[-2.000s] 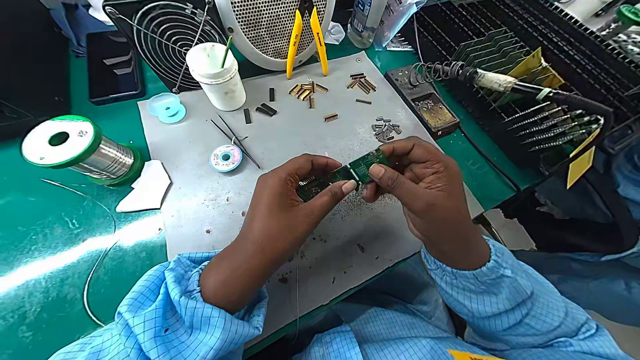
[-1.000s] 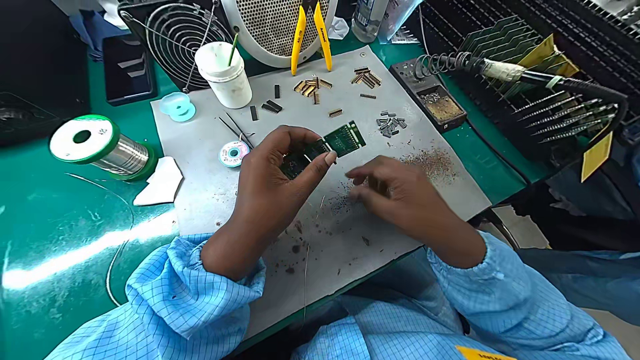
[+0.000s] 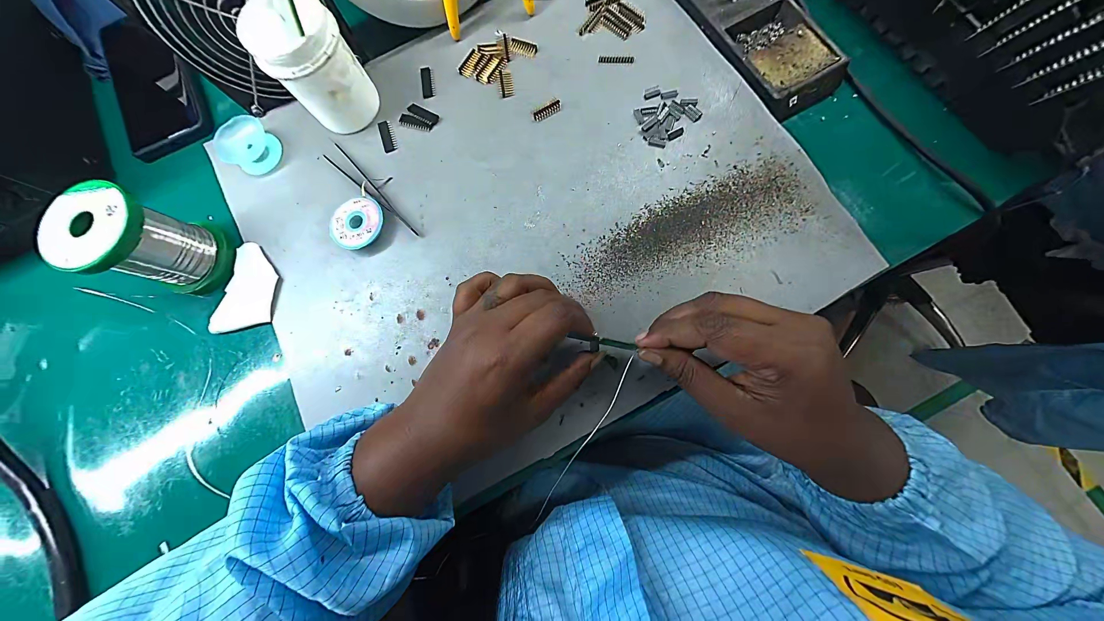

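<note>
A small green circuit board (image 3: 617,344) is seen nearly edge-on between my hands, low over the grey mat. My left hand (image 3: 509,354) grips its left end, fingers curled over it and hiding most of it. The thumb and fingertips of my right hand (image 3: 750,371) pinch the board's right end. A thin pale wire (image 3: 595,431) hangs from near the right fingertips toward my lap. Up the mat lie gold pin headers (image 3: 488,64), black connector strips (image 3: 417,118) and a pile of small grey parts (image 3: 662,118). Tweezers (image 3: 392,207) lie beside a small wick spool (image 3: 355,222).
Dark debris (image 3: 690,220) is strewn across the grey mat (image 3: 509,190). At left are a solder wire reel (image 3: 168,246), a folded white cloth (image 3: 246,293) and a white bottle (image 3: 332,90). A soldering stand tray (image 3: 789,56) sits at upper right, near a black cable.
My right hand, apart from the board one second ago, now pinches its end. The board has gone from face-up to nearly edge-on. The view has shifted down and closer.
</note>
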